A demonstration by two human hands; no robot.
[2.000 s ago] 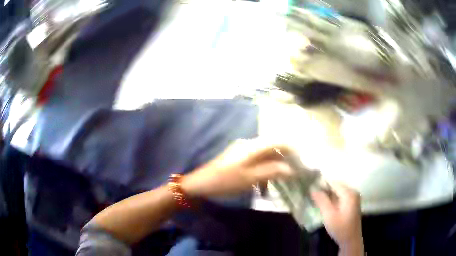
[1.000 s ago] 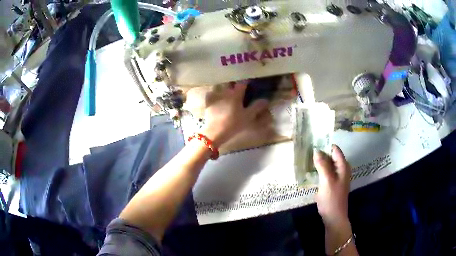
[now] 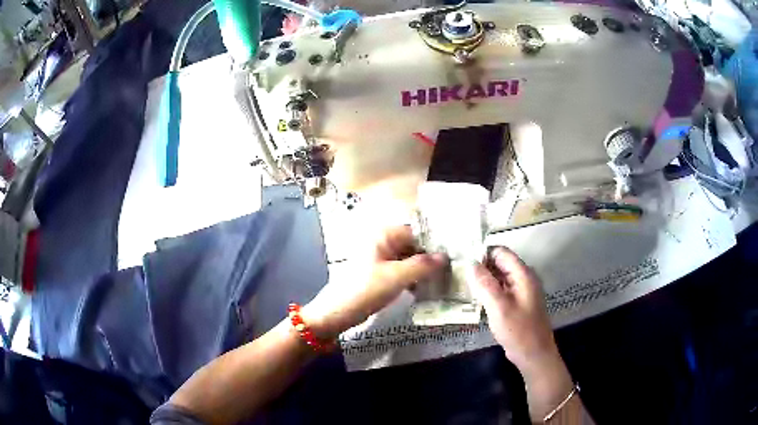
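Pale, whitish-green folded papers, possibly banknotes (image 3: 453,220), are held upright in front of the machine arm. My left hand (image 3: 386,278), with a red bead bracelet at the wrist, grips their left edge with thumb and fingers. My right hand (image 3: 511,303), with a thin bracelet, grips their right edge. The cream sewing machine (image 3: 366,108) with purple "HIKARI" lettering stands behind them. A black flat rectangle, likely a smartphone (image 3: 470,154), lies under the machine arm, its lower edge hidden by the papers. Dark blue-grey cloth (image 3: 233,274) lies left of my left hand.
A light-blue lamp bar (image 3: 169,137) and a green holder (image 3: 238,29) are at the machine's left end. Yellow-green snips (image 3: 617,212) lie at right. A printed ruler scale (image 3: 602,285) runs along the front edge. Dark cloth hangs at the far left.
My left hand has come out from under the machine arm and now holds the papers too. The papers and my right hand have moved left. The black rectangle is now uncovered by my hand.
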